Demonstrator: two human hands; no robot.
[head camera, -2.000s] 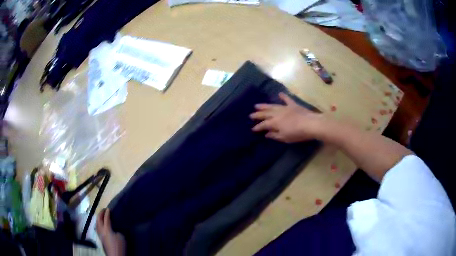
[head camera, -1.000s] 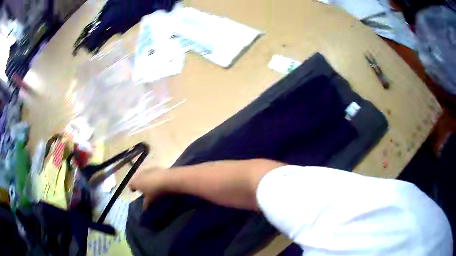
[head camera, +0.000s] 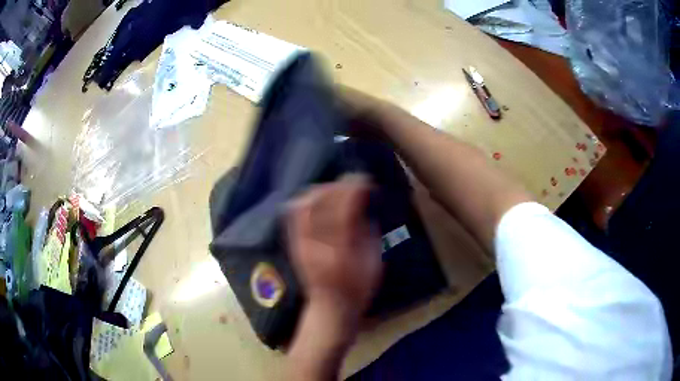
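A dark grey and navy garment (head camera: 261, 245) is bunched and partly lifted in front of me, with blur at its raised top. A round badge (head camera: 267, 284) with a yellow-orange edge faces up at its lower left. A small white tag (head camera: 395, 237) lies on its right part. My left hand (head camera: 335, 238) is blurred and closed on the garment's middle. My right hand (head camera: 352, 110) is at the raised part, shadowed and blurred, its fingers mostly hidden by cloth.
Printed white bags (head camera: 238, 56) and clear plastic (head camera: 127, 149) lie at the upper left. A black hanger (head camera: 138, 260) and yellow papers (head camera: 112, 346) are at the left. Thread snips (head camera: 483, 93) lie at the upper right, with crumpled plastic (head camera: 615, 59) beyond.
The garment was flat and long; now it is lifted and doubled up, with the badge showing. My right hand has moved from the garment's left end up to its raised part. My left hand has come into view.
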